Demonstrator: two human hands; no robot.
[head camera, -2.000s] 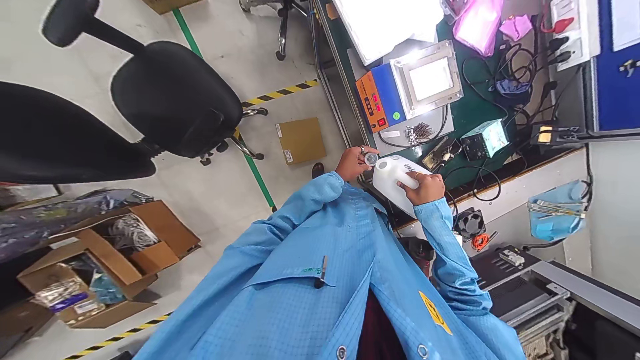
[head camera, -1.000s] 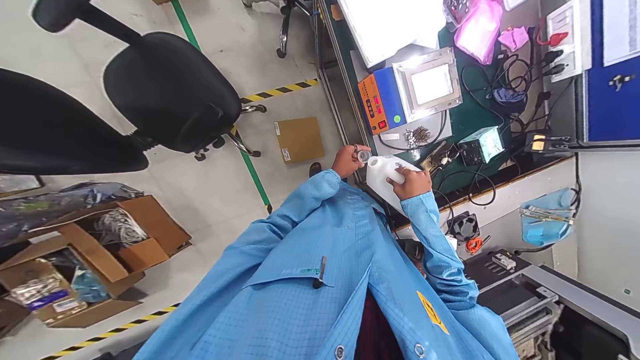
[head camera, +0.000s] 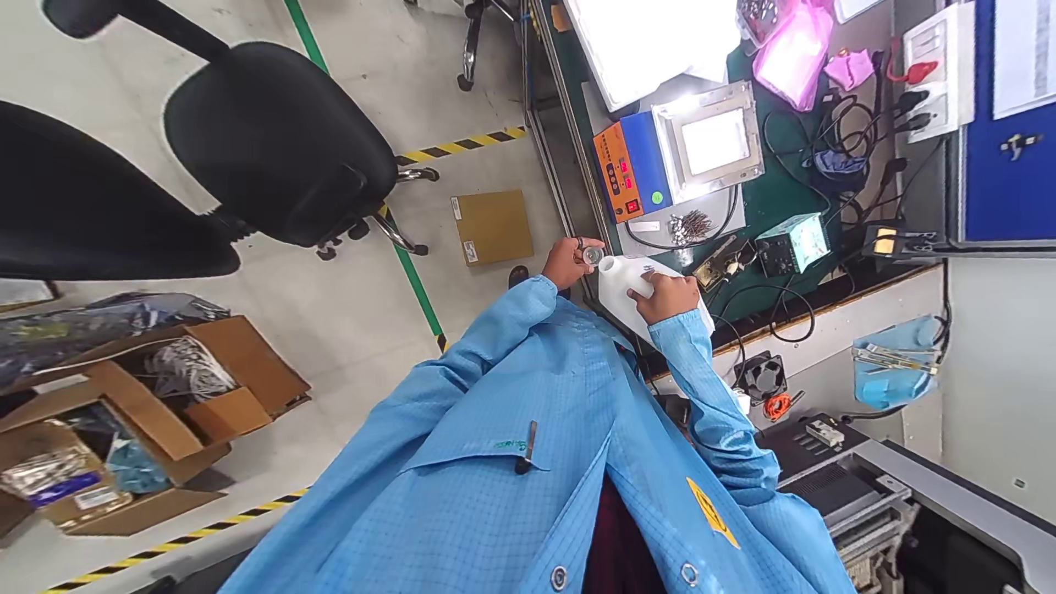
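Observation:
My left hand (head camera: 568, 264) grips a small clear glass container (head camera: 592, 256) by its side. My right hand (head camera: 667, 297) is shut on the handle of a white plastic jug (head camera: 627, 285), which is tilted with its open mouth right beside the glass container. Whether liquid passes between them cannot be seen. Just beyond the hands, on the green bench mat, stands a blue and orange solder pot (head camera: 635, 165) with a bright square top. A small pile of metal-leaded parts (head camera: 689, 227) lies near it.
Coiled black cables (head camera: 841, 140), a metal-cased device (head camera: 794, 245) and a pink bag (head camera: 796, 54) occupy the bench. A cardboard box (head camera: 495, 227) and a black chair (head camera: 280, 144) stand on the floor at left. A small fan (head camera: 761, 375) sits below the bench edge.
Both hands keep their hold on the glass container and the jug, mouth close to the container. The jug's angle has shifted slightly.

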